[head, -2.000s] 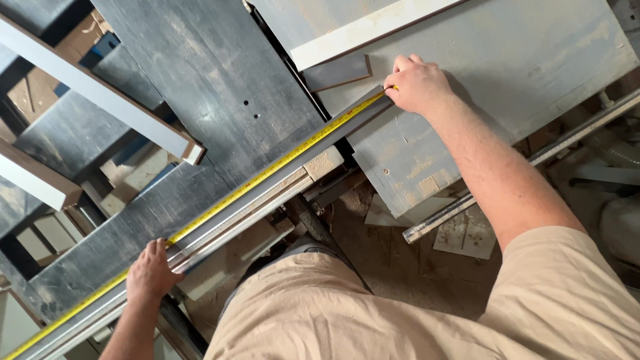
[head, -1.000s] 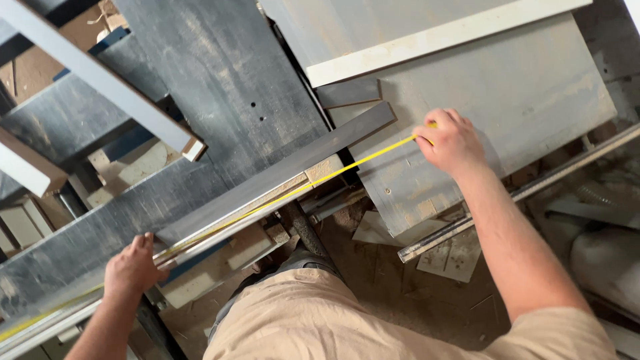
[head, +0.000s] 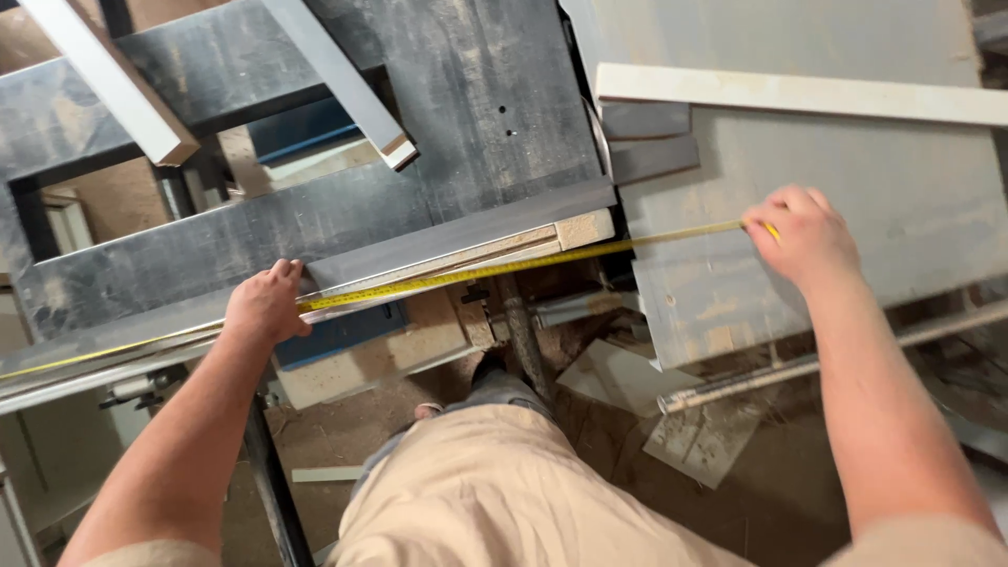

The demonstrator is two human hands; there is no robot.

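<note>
A yellow measuring tape blade [head: 488, 270] stretches across the view, along a metal rail [head: 185, 340] at the front of a dark metal table [head: 472, 87]. My right hand [head: 803, 236] pinches its end above the grey panel at the right. My left hand [head: 268, 305] rests on the rail and the grey strip, with the blade passing at its fingers; whether it grips the blade cannot be told. The long grey strip [head: 465, 220] lies along the table's front edge, beside a wooden block end [head: 584, 228]. The tape's case is out of view.
A grey panel [head: 850, 173] stands right of the table and bears a white strip [head: 787, 93] and short grey offcuts [head: 654, 160]. White-faced bars [head: 94, 71] lie across the table's openings. Below are a metal tube [head: 740, 386], a table leg [head: 272, 480] and board scraps on the floor [head: 701, 441].
My right hand has moved right with the tape end, away from the grey strip's end where it was two seconds ago. The strip's end now lies nearer the wooden block. The view has shifted.
</note>
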